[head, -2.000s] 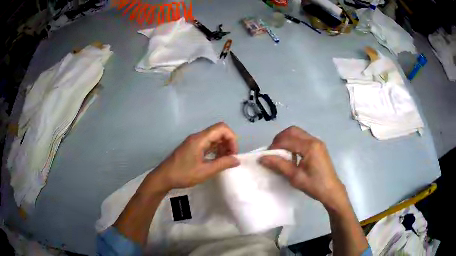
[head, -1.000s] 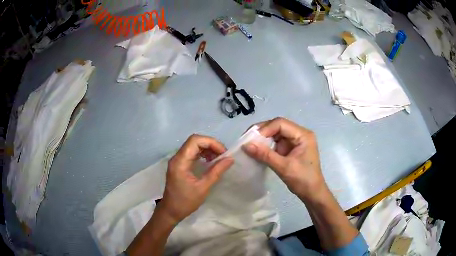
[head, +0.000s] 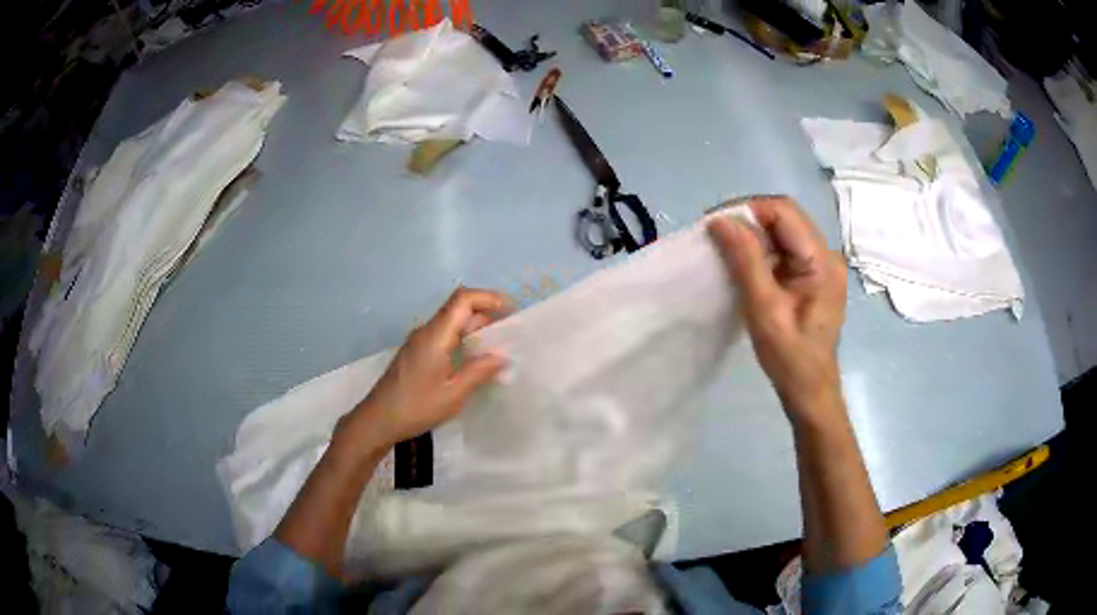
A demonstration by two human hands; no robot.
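Observation:
A white garment panel [head: 602, 360] is stretched up off the table's near side between my hands, its middle blurred. My left hand [head: 439, 366] pinches its upper edge near the centre, thumb and fingers on the cloth. My right hand [head: 788, 282] pinches its upper right corner, higher and further right. More white cloth lies under my left forearm, with a black label [head: 413, 460] on it, partly covered. Black-handled shears [head: 608, 192] lie beyond the panel, blades pointing away, held by neither hand.
A stacked pile of white panels [head: 144, 240] lies at left, white cloth [head: 433, 90] at upper left, a folded pile [head: 920, 228] at right. Small snips [head: 546, 87], an orange coiled hose [head: 391, 15] and a blue cylinder [head: 1013, 149] lie far off. A yellow rail [head: 968, 487] edges the right.
My right hand has moved up and right, drawing the panel's corner out into a long straight edge. My hands are further apart. The label shows again beside my left forearm.

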